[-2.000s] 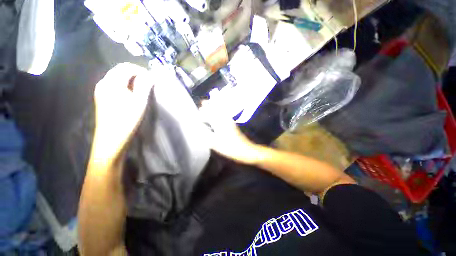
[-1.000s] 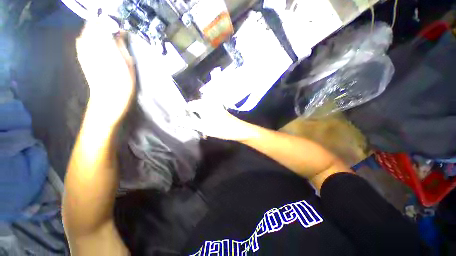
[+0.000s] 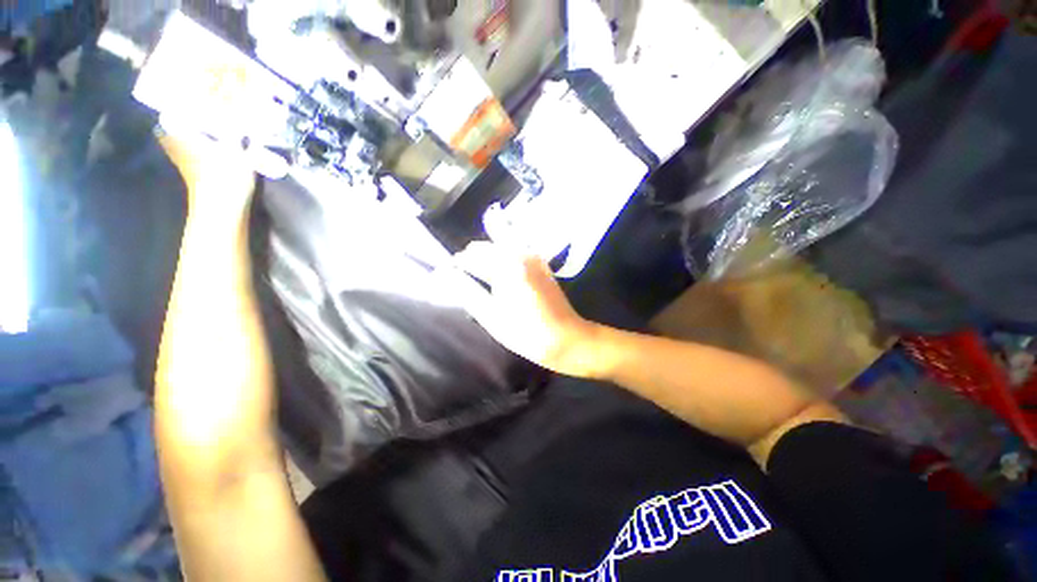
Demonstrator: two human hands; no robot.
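A dark fabric panel, silvery under the lamp, runs from the sewing machine down across my lap. My left hand is at the machine's left end, above the panel's upper left side. It is washed out by glare, and its fingers are partly hidden, so its grip is unclear. My right hand holds the panel's right edge near the table's front edge, thumb raised. The dark metal needle area lies between and beyond my hands. Glare hides where the cloth meets it.
An orange-and-white label is on the machine front. A white sheet with a dark strip lies right of it. A clear plastic bag hangs over tan cardboard. A red basket is at right, blue garments at left.
My left hand has moved from the cloth's upper edge to the machine's left end. The panel is spread wider between my arms. My right hand has stayed by the cloth's right edge. The view has shifted.
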